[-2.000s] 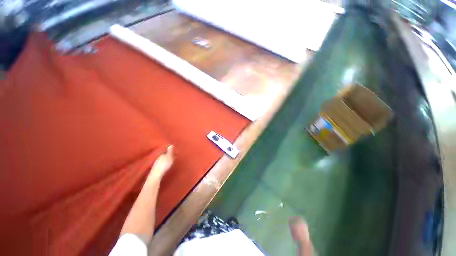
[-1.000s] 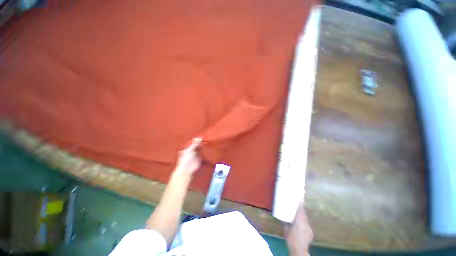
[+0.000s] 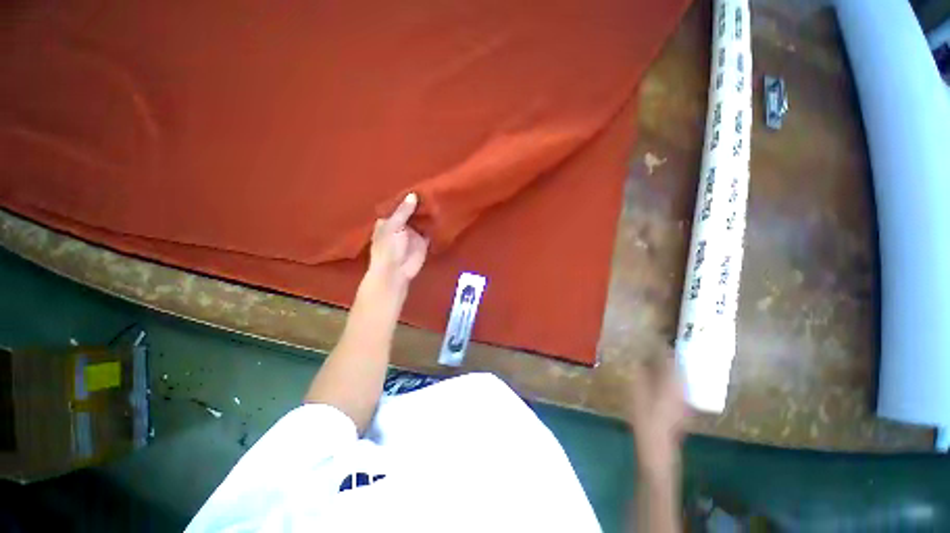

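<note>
My left hand [image 3: 398, 242] grips the corner edge of the upper red fabric ply [image 3: 260, 125] and holds it folded up over the red lay [image 3: 552, 245]. A small white-silver metal weight [image 3: 461, 319] lies on the lay's near edge, right of my left hand. My right hand [image 3: 659, 401] is blurred at the near end of the printed white roll [image 3: 717, 208]; whether its fingers touch or grip the roll I cannot tell. The roll lies on the brown table, to the right of the lay and apart from it.
A second small grey metal piece [image 3: 774, 102] lies on the brown table [image 3: 807, 260] beyond the printed roll. A thick bluish-white paper roll [image 3: 906, 219] lies at the far right. A cardboard box [image 3: 42, 416] stands on the green floor at lower left.
The printed roll has moved right, off the lay's end onto the bare table. The lay's right edge now shows. My left hand still holds the ply; earlier my right hand hung over the floor.
</note>
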